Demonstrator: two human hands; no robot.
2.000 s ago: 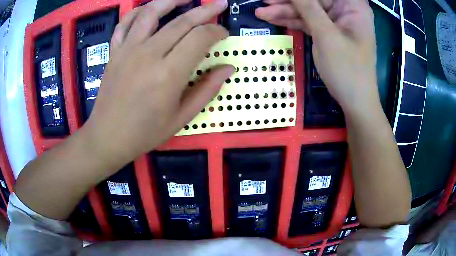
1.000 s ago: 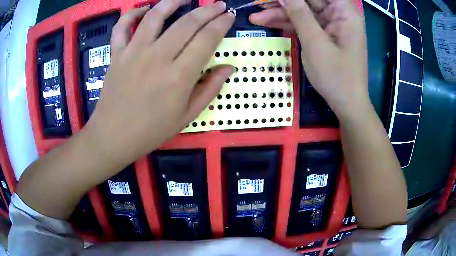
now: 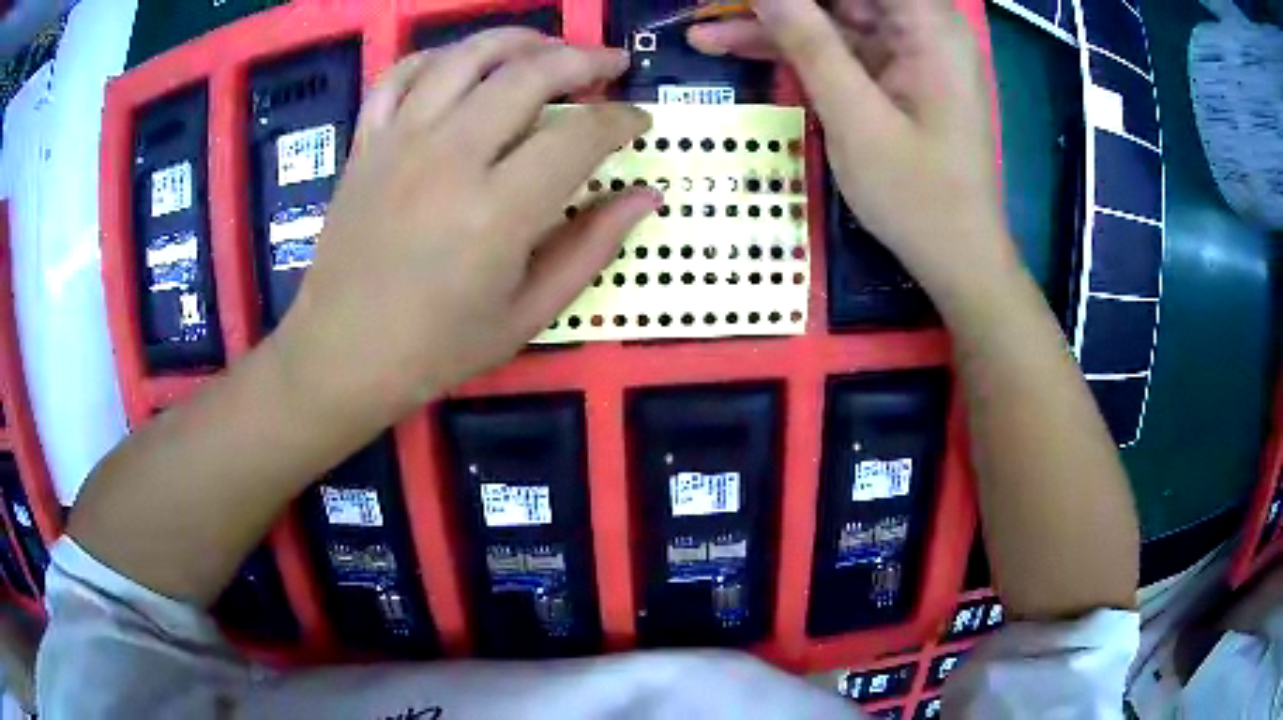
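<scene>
The cream-yellow dot sticker sheet (image 3: 732,232) lies over a phone (image 3: 675,68) in the tray's upper row. My left hand (image 3: 479,183) holds the sheet between thumb and fingers at its left side. My right hand (image 3: 901,127) holds the tweezers (image 3: 720,11), orange-bodied, at the top edge. Their thin tip is by the light-edged camera opening (image 3: 645,42) near the phone's top; whether it touches is unclear. The red foam tray (image 3: 605,464) holds several open-backed black phones with white labels.
A black pad sheet (image 3: 1121,260) with white lines lies right of the tray on the dark green mat (image 3: 1196,408). A white printed item (image 3: 1238,120) is at the upper right. White sheets (image 3: 71,324) lie at the left. More trayed parts (image 3: 901,682) show at the bottom right.
The left fingertips have drawn down and back from the camera opening, which now shows uncovered. The right hand has shifted slightly left. The tray sits slightly higher in view.
</scene>
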